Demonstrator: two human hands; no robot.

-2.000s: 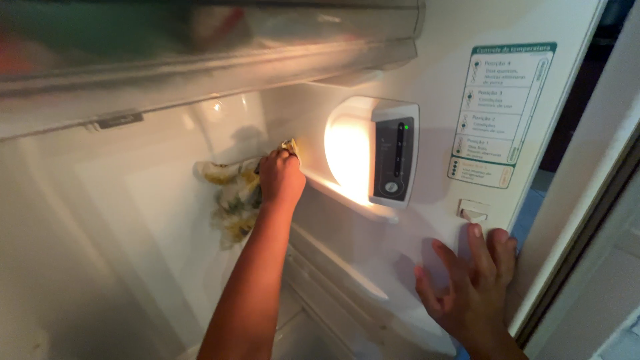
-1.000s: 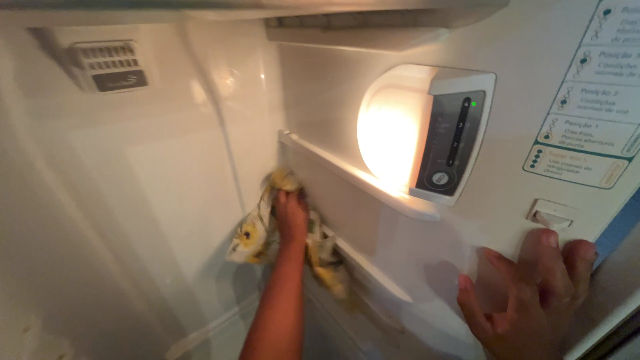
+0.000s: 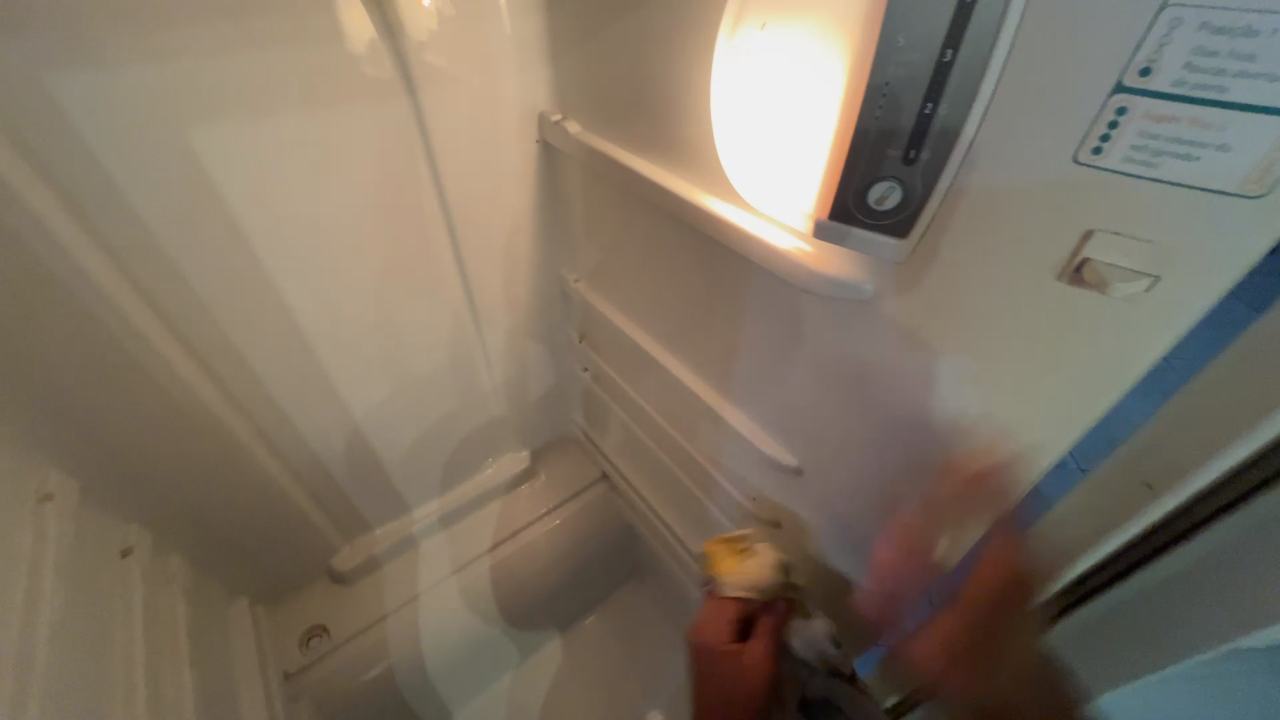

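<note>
Low in the head view, my left hand [image 3: 738, 650] grips a crumpled cloth [image 3: 745, 565] with yellow and white patches, close to the fridge's inner side wall [image 3: 680, 455]. Part of the cloth hangs to the right of the fingers. Just right of it is my right hand [image 3: 955, 580], strongly blurred, near the front edge of that wall; its fingers look spread, and whether it touches anything cannot be told. Above both hands are the lit lamp cover [image 3: 780, 110] and the dark temperature control panel [image 3: 905, 120].
Moulded shelf rails [image 3: 700, 205] stick out from the side wall. A door switch [image 3: 1110, 268] sits near the front edge, under a printed sticker [image 3: 1185, 140]. The back wall [image 3: 300, 250] meets a stepped floor [image 3: 560, 560] with a small round fitting [image 3: 315, 640] at lower left.
The left hand has moved with the cloth from the back corner down and toward the front of the side wall. The right hand has left its place under the door switch. The view has shifted lower.
</note>
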